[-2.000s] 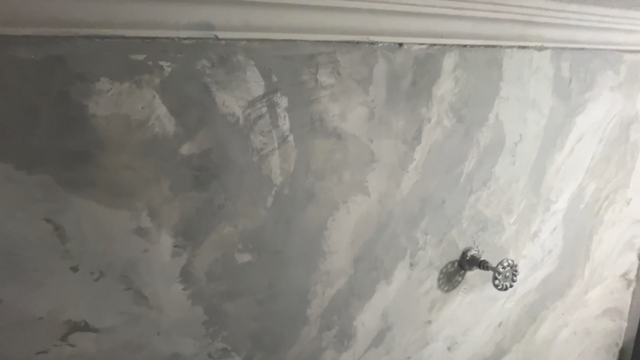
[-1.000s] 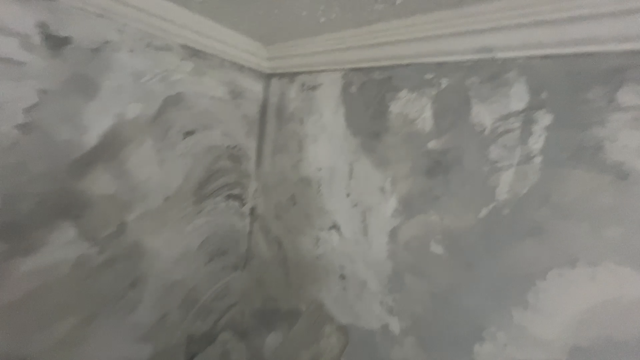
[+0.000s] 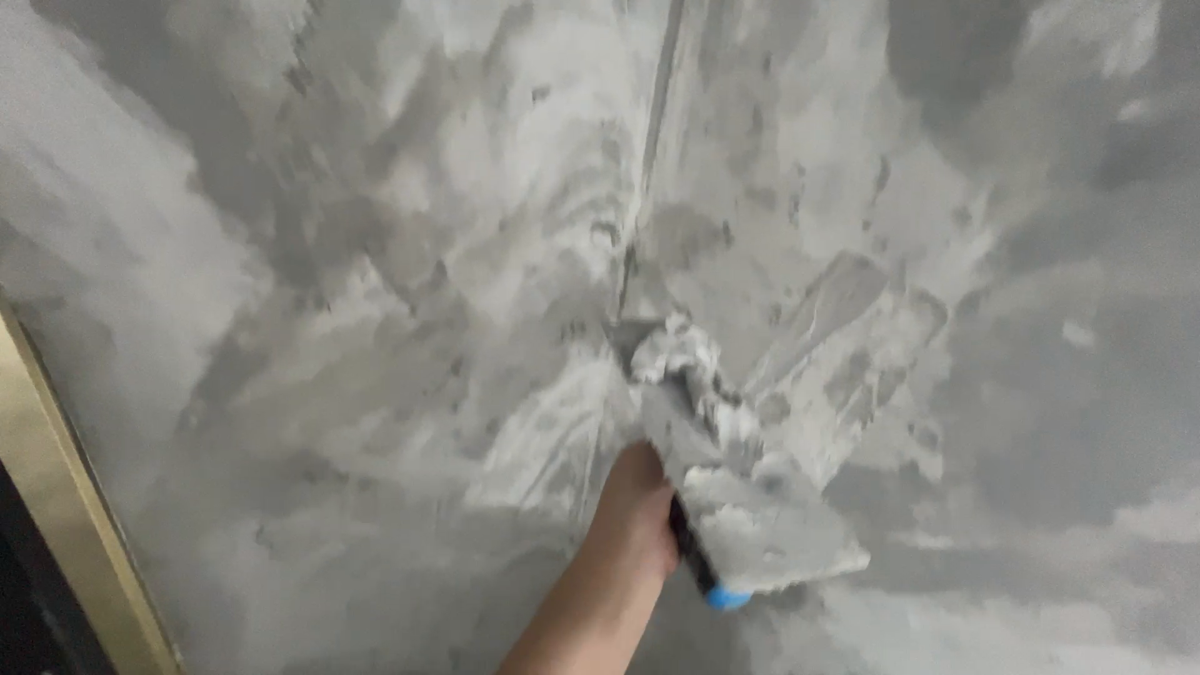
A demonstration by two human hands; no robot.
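My left hand [image 3: 647, 511] reaches up from the bottom edge in the head view, its fingers closed around the black handle of a plastering trowel [image 3: 698, 553] with a blue end. Wet light-grey plaster [image 3: 773, 530] lies thick on the blade, with a ragged lump toward its upper end. That upper end is at the lower part of the dark line of the wall corner [image 3: 661, 122]; blur hides whether it touches the wall. My right hand is out of view.
Two plastered walls [image 3: 375, 403] meet at the corner, with patchy grey and white smears on both sides. A gold-coloured frame edge [image 3: 61, 450] with a dark area beside it stands at the lower left.
My left hand and the loaded trowel have come into view. The view has swung from the wall with the metal fitting to the corner, then down; the ceiling moulding is out of view.
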